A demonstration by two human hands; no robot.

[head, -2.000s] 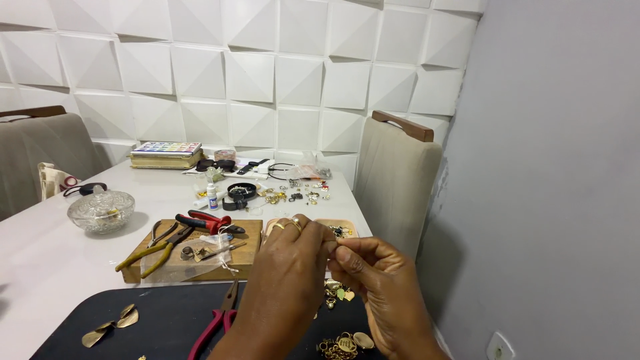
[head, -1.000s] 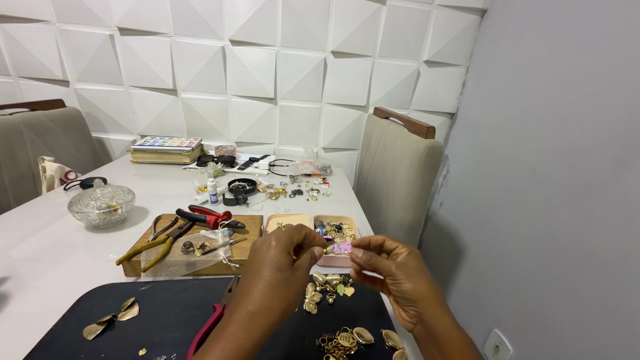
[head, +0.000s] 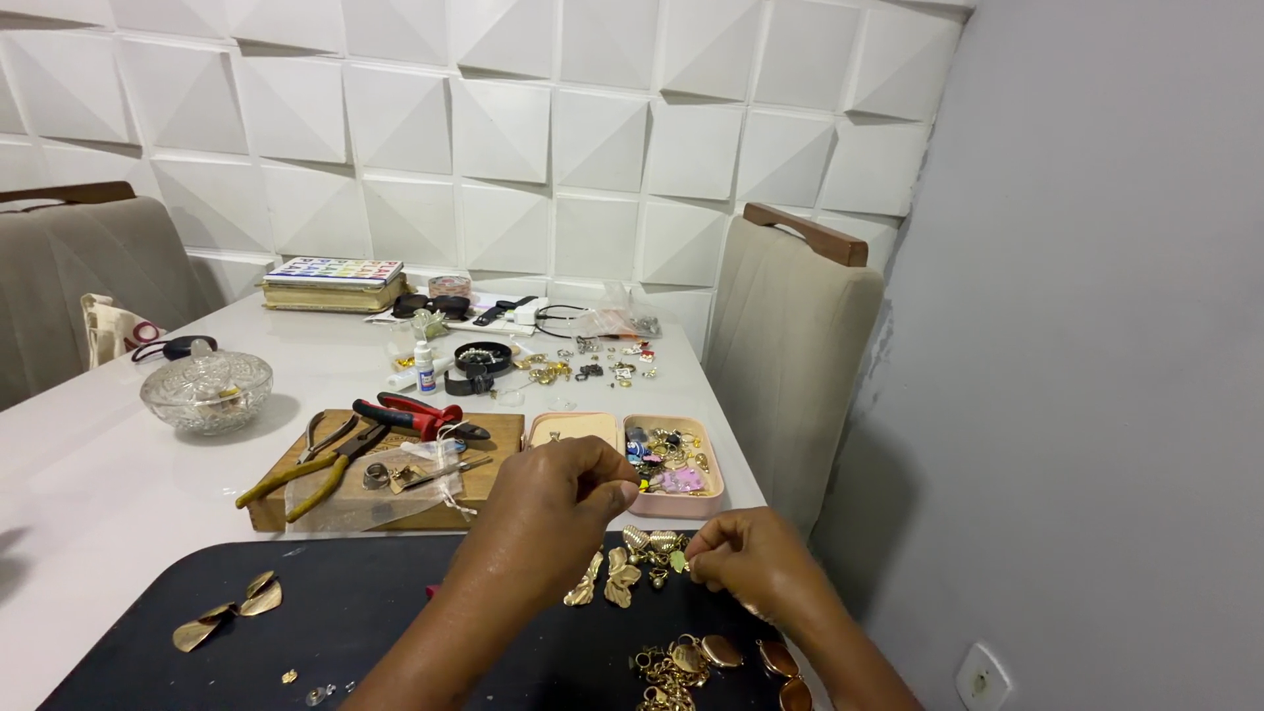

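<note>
My left hand (head: 553,504) hovers by the near left edge of a pink jewelry box (head: 676,504), thumb and forefinger pinched; whether something small is between them I cannot tell. Inside the box lie gold pieces, dark and blue bits and a pink item (head: 679,481). My right hand (head: 755,563) is low over the right side of a black mat (head: 395,592), its fingertips beside a green leaf-shaped piece (head: 678,561) in a group of gold earrings (head: 622,578). Whether those fingertips grip anything is unclear. Nearer me lies a pile of gold chains (head: 671,676).
A wooden box (head: 494,425) left of the pink box bears yellow-handled pliers (head: 336,469), red-handled cutters (head: 420,417) and a sheer pouch (head: 326,504). A lidded glass bowl (head: 207,390) stands at left. Bronze-toned earrings (head: 232,612) lie on the mat. A chair (head: 795,346) borders the table.
The pink item was between my hands a second ago and now lies in the pink box. My hands have moved apart, the right one down toward the gold earrings on the mat.
</note>
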